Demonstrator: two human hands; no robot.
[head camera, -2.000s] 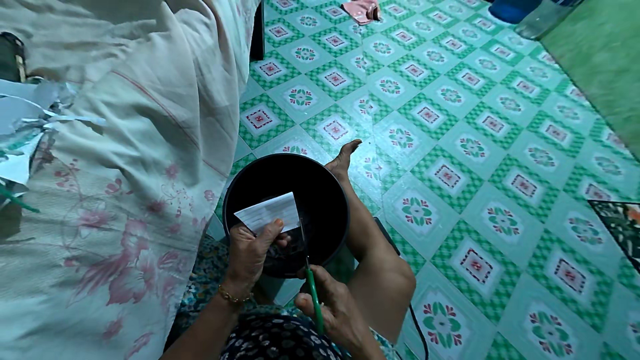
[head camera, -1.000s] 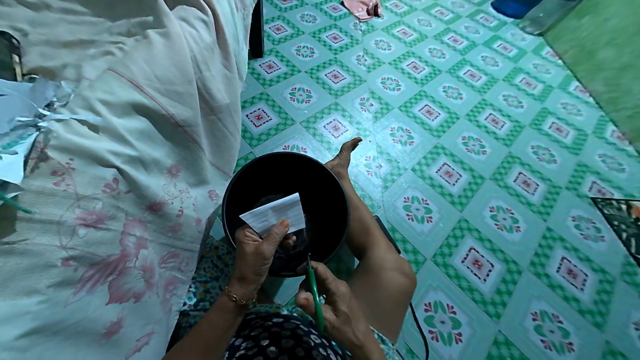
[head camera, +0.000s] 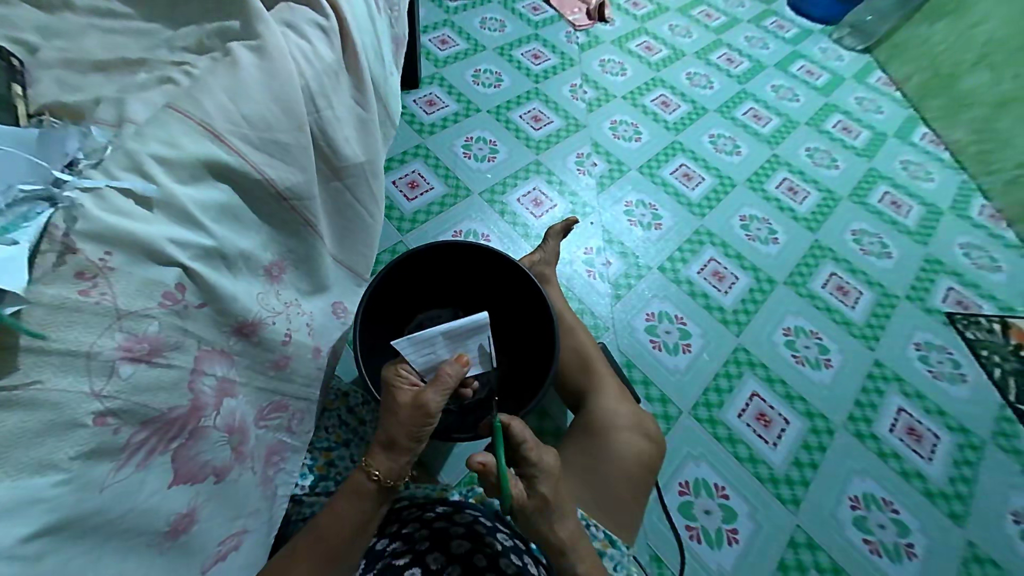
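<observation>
My left hand (head camera: 420, 400) pinches a folded piece of white lined paper (head camera: 445, 344) over a round black bin (head camera: 364, 320). Green-handled scissors (head camera: 502, 464) are in my right hand (head camera: 528, 480), just right of the left one. Their blades point away from me and lie at the paper's right edge. The inside of the bin is dark; some unclear pieces lie at its bottom. A thin bracelet (head camera: 380, 474) circles my left wrist.
On the left a pale floral cloth (head camera: 240, 280) covers a raised surface, with cut paper scraps (head camera: 40, 176) on it. My bare leg (head camera: 592, 376) stretches along the bin's right side over the patterned green floor (head camera: 720, 272). A black cable (head camera: 672, 520) runs beside my knee.
The scissor blades, below the paper's right edge in the earlier frames, now reach up against it. My left hand still holds the paper over the bin.
</observation>
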